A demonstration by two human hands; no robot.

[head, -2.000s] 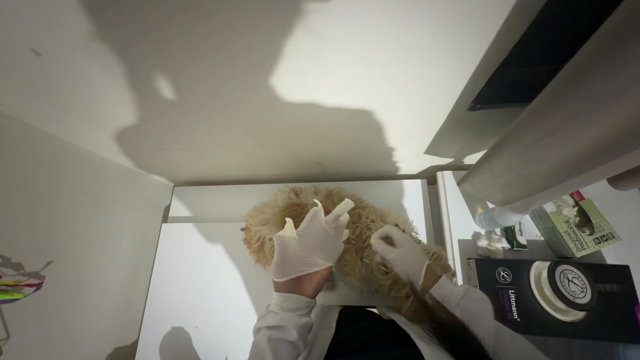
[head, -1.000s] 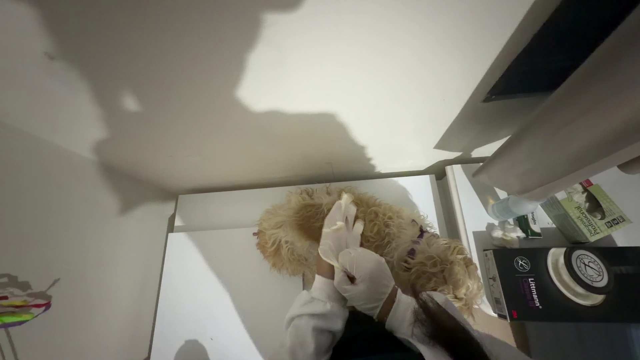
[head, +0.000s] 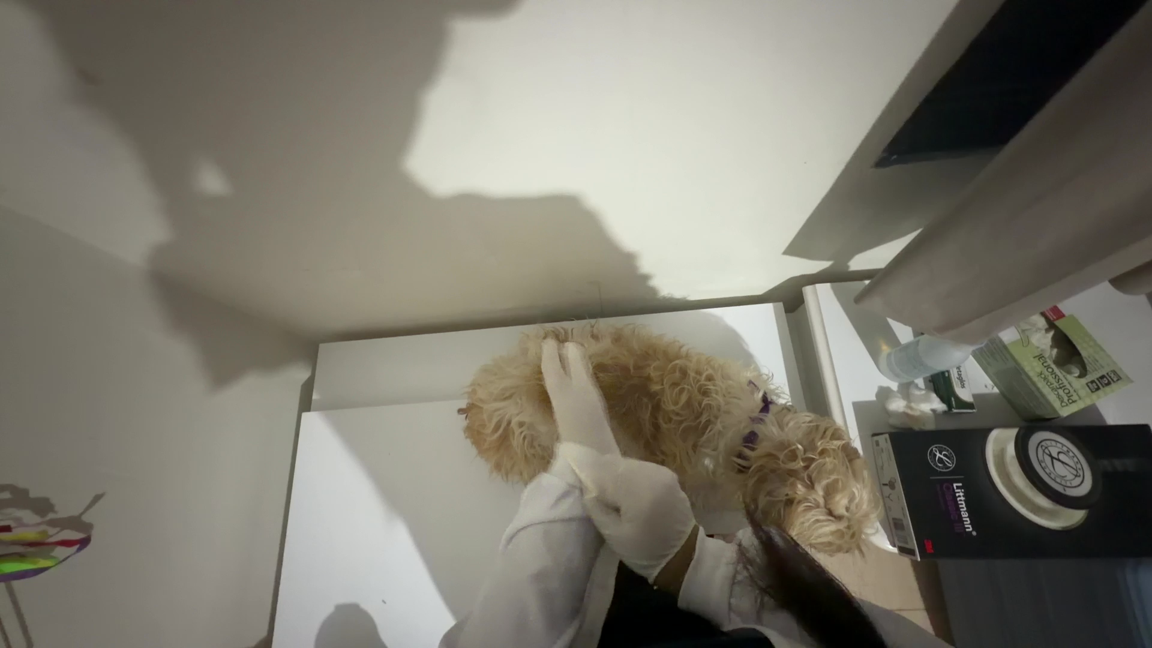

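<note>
A curly-haired, light tan dog (head: 666,387) with a purple collar (head: 758,418) lies or stands across the white table (head: 378,504), its head toward the right. My left hand (head: 576,396), in a pale glove, reaches over the dog's back near its left end, fingers stretched forward. My right hand (head: 634,508), also gloved, is closed around the cuff of the left glove at the wrist. The undersides of both hands are hidden, and so is how firmly the left one touches the fur.
On a side table at right are a Littmann stethoscope box (head: 1026,495), a green glove box (head: 1053,364), a clear bottle (head: 925,358), cotton balls (head: 911,405) and a small green-and-white box (head: 954,389). A wall stands behind the table.
My right hand has moved left from the dog to my left wrist. The loose glove fingertips on my left hand now look pulled snug. The dog's head and collar have come into sight.
</note>
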